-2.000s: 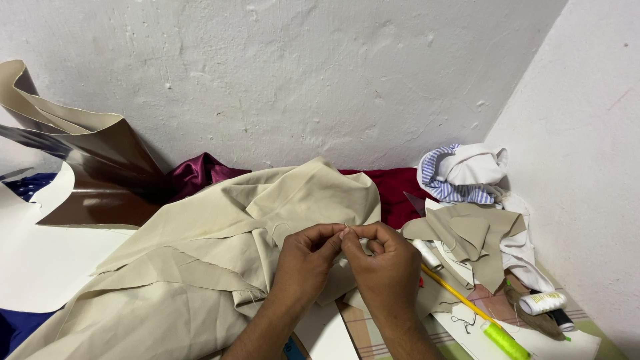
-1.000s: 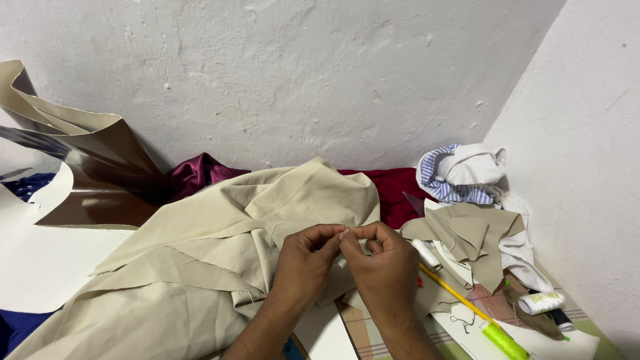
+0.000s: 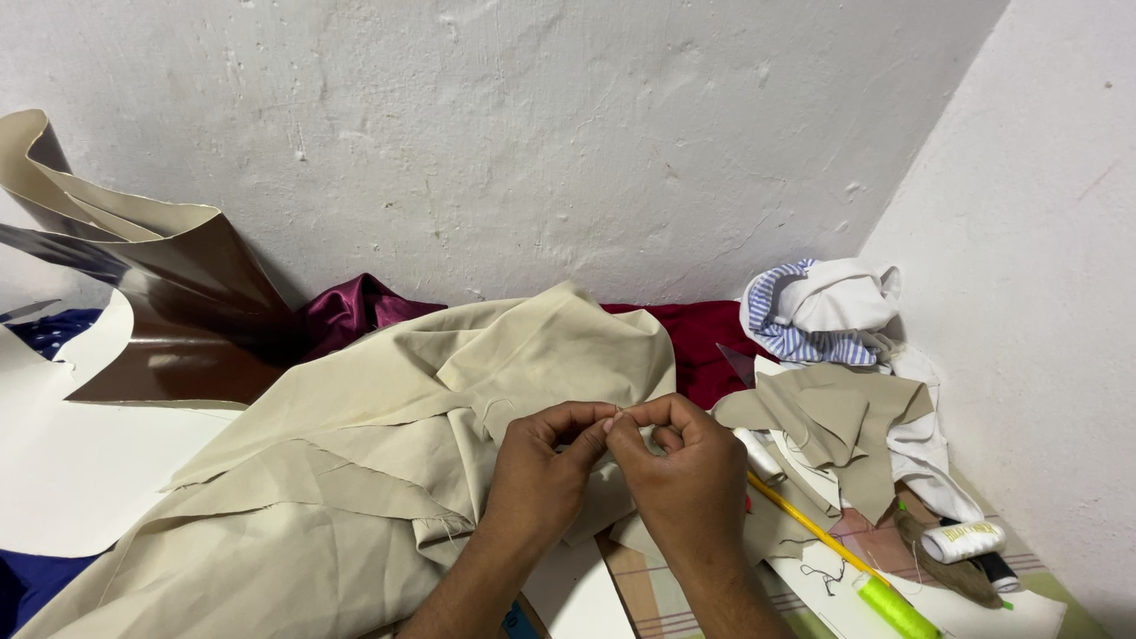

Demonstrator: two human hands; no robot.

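My left hand [image 3: 546,466] and my right hand [image 3: 679,461] meet at the fingertips over the near edge of a large beige cloth [image 3: 355,524]. Thumb and forefinger of each are pinched together around something very small and thin, perhaps a needle or thread end; it is too small to tell. The cloth lies heaped to the left of and behind the hands, with frayed cut edges. A loose thread [image 3: 497,404] curls on it just left of the fingertips.
Right: khaki fabric scraps [image 3: 825,417], a yellow pencil [image 3: 816,531], a neon green thread spool [image 3: 896,608], white thread spools [image 3: 966,541], a striped white cloth [image 3: 821,306]. Left: a folded brown sheet [image 3: 195,319] and white paper [image 3: 80,461]. Behind: maroon cloth [image 3: 701,346] against the wall.
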